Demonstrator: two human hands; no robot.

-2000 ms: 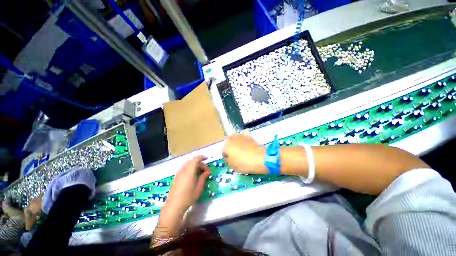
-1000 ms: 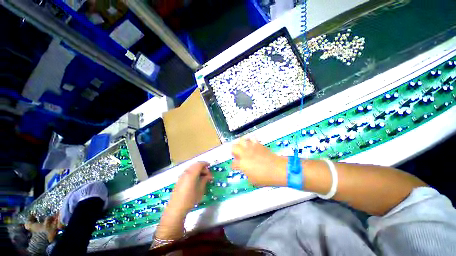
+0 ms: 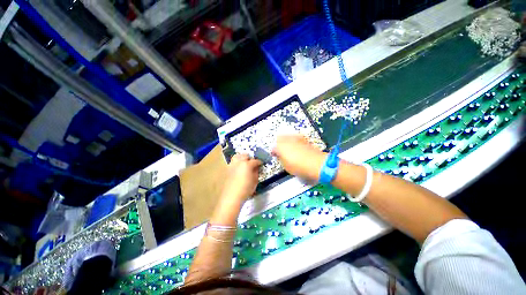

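A black component tray [image 3: 323, 133] full of small white components [image 3: 254, 131] lies behind the board line. My right hand [image 3: 297, 157], with a blue wrist strap [image 3: 329, 166] and a white bangle, is over the tray's right part, fingers down at the components. My left hand [image 3: 244, 176] is at the tray's front left edge, fingers bent. Whether either hand holds a component is too small and blurred to tell. The green printed circuit boards [image 3: 277, 227] with rows of fitted parts run below my wrists.
A loose component pile [image 3: 352, 109] lies right of the tray. A cardboard sheet [image 3: 202, 187] and a dark box [image 3: 166, 210] stand left. A neighbour's sleeve [image 3: 89, 265] is at lower left. A blue bin [image 3: 274, 50] stands behind. The coiled cord [image 3: 340, 66] hangs to my strap.
Both hands have moved from over the boards up and back to the component tray. The view has shifted, so the tray sits lower and further left, and more of the bench at right shows.
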